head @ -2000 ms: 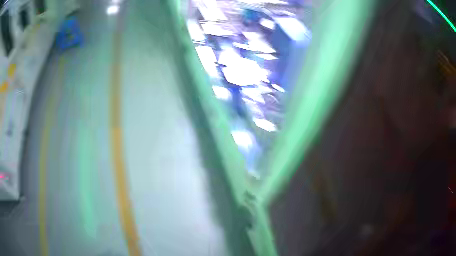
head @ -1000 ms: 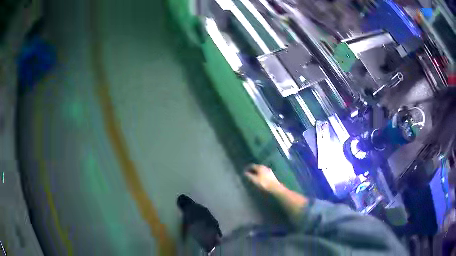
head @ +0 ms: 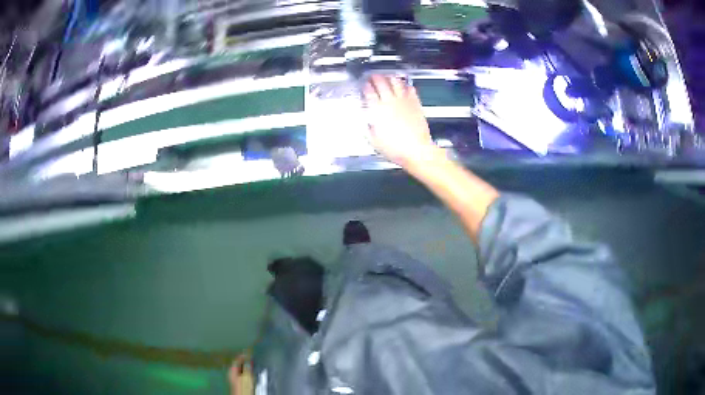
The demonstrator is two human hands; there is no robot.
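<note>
My bare right hand (head: 396, 116) reaches over the machine, its back up and its fingers forward, above or on a bright metal plate (head: 332, 116). Glare and blur hide whether the fingertips touch or hold anything. My left hand (head: 241, 376) is small at the bottom edge, low beside my body and cut off by the picture. Its fingers are not clear.
Silver rails (head: 209, 117) cross the machine on the left. A pale crumpled scrap (head: 287, 161) lies by a blue strip at the front edge. A blue-violet ring light (head: 567, 94) glows at the right. Dark shoes (head: 355, 231) stand on the green-grey floor (head: 185, 270).
My view has turned from the aisle to face the machine. My right hand has moved from beside the green panel to over the bright plate. My left hand has come into view.
</note>
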